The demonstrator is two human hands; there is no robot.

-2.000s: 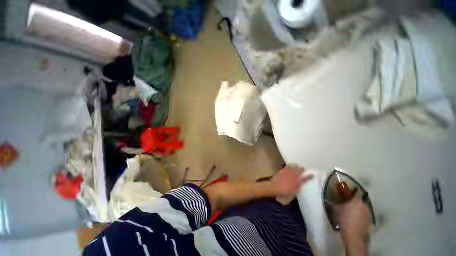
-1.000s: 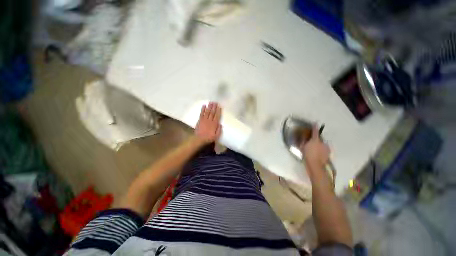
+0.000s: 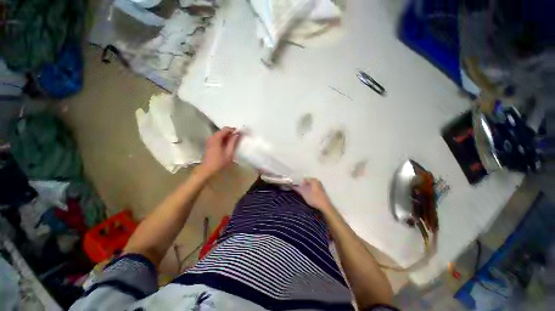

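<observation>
A narrow white cloth piece (image 3: 265, 156) lies at the near edge of the cream pressing table (image 3: 274, 100), slightly blurred. My left hand (image 3: 223, 149) holds its left end, thumb and fingers closed on it. My right hand (image 3: 311, 192) holds its right end at the table edge. The fingertips of my right hand are partly hard to make out. The steam iron (image 3: 415, 193) rests on the table to the right, untouched, with its hose trailing toward the near edge.
Thread snips (image 3: 371, 83) lie beyond the cloth. Cream pieces (image 3: 298, 21) are piled on the far side. A second iron (image 3: 502, 143) stands by a black rest (image 3: 464, 146) at right. Cream cloth (image 3: 167, 130) hangs at the left edge. A blue crate (image 3: 431, 39) is far right.
My right hand has let go of the iron and moved left to the white piece. My left hand has gone from lying flat on the piece to gripping its end. The view has shifted.
</observation>
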